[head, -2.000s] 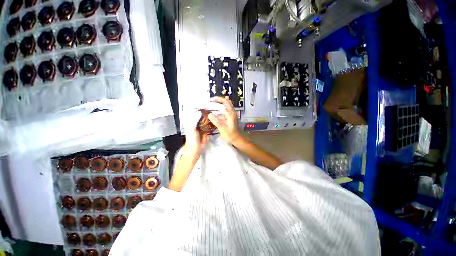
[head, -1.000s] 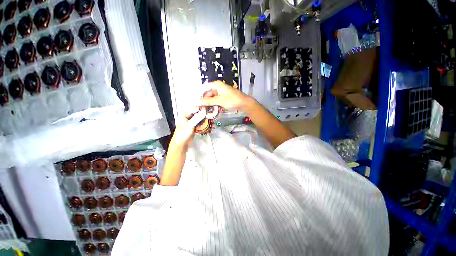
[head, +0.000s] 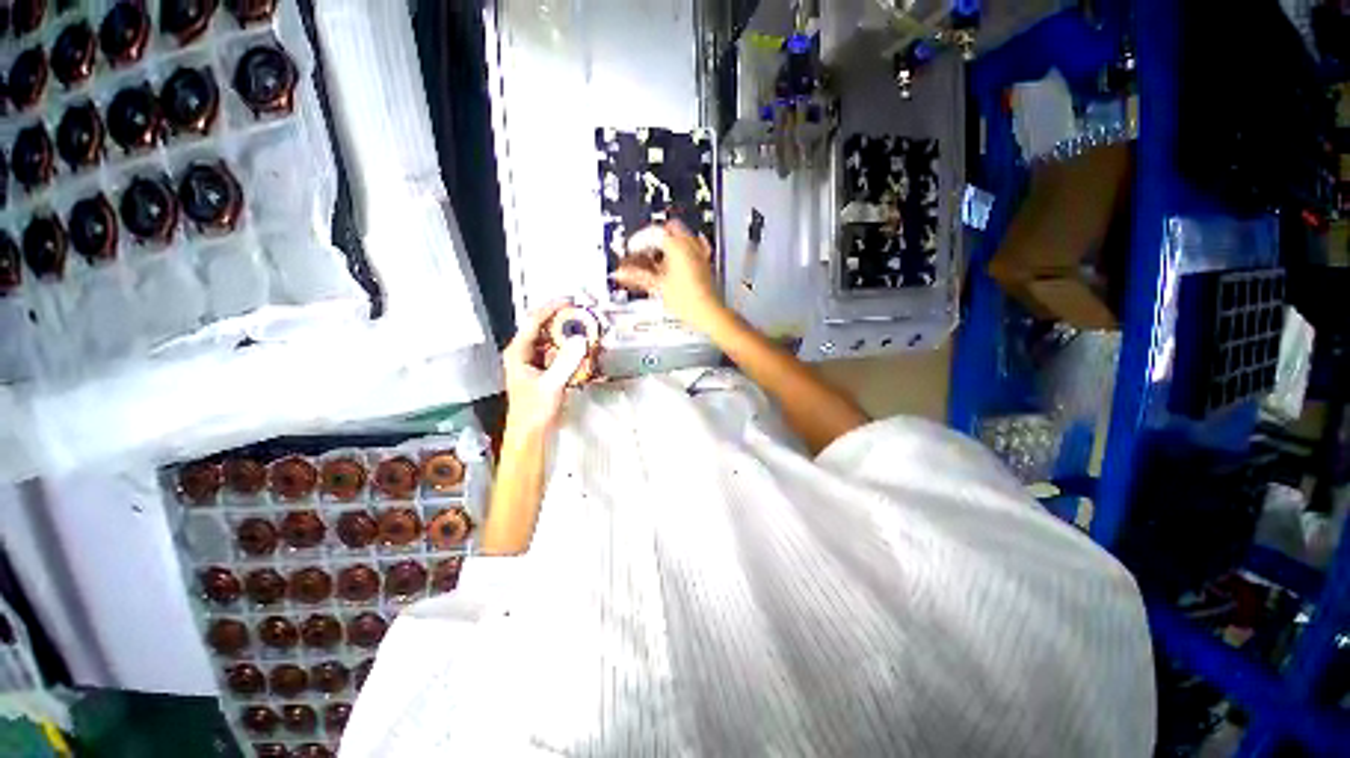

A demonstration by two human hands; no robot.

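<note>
My left hand [head: 541, 359] holds a copper-brown stator assembly [head: 578, 324] with a pale centre, just in front of the machine's front edge. My right hand [head: 675, 273] is over the near end of the left black nest plate [head: 653, 175], fingers bent. A small dark part may be at its fingertips, but it is too blurred to tell. The second nest plate [head: 888, 210] lies on the right station, with light spots on it.
A blister tray [head: 281, 282] with black-centred parts is at the upper left. Another tray [head: 332, 557] with copper parts is at the lower left. Machine head [head: 801, 89] stands between the stations. Blue shelving [head: 1147, 370] with a cardboard box [head: 1059, 245] is on the right.
My hands were together on the stator assembly. My right hand has moved away to the nest plate, while my left hand still holds the assembly, now with its pale centre showing.
</note>
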